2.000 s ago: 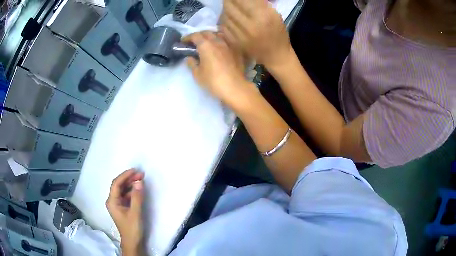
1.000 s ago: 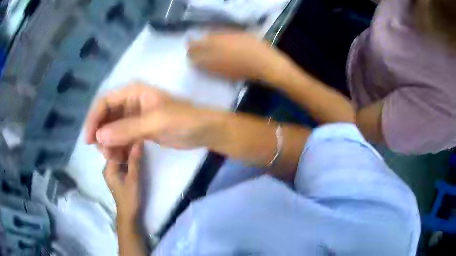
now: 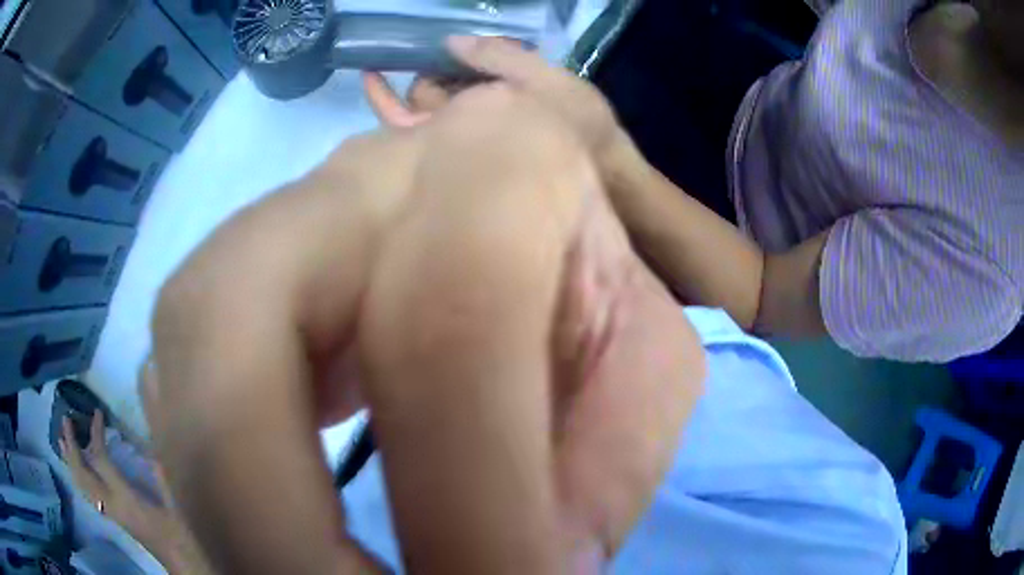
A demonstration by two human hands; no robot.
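My right hand [image 3: 449,258] is very close to the camera, large and blurred, with bent fingers running off the lower edge. Its fingertips are out of the picture and it hides the middle of the table. A dark grey fan [image 3: 393,43] lies at the top, its grille facing up, with a co-worker's hand [image 3: 511,79] on its handle. Another grey fan [image 3: 76,410] is at lower left, touched by a hand with a ring [image 3: 112,494]; I cannot tell whose hand it is. A finger shows behind my right hand's left edge, also of unclear owner.
Blue-grey fan boxes [image 3: 84,169] stand in a row along the left. White foam sheet [image 3: 213,191] covers the table. A person in a striped pinkish top [image 3: 898,225] sits at the right. A blue stool [image 3: 949,466] stands on the floor at lower right.
My right hand has left the fan at the top and come up close to the camera. The ringed hand now shows at the lower-left fan. The view has shifted.
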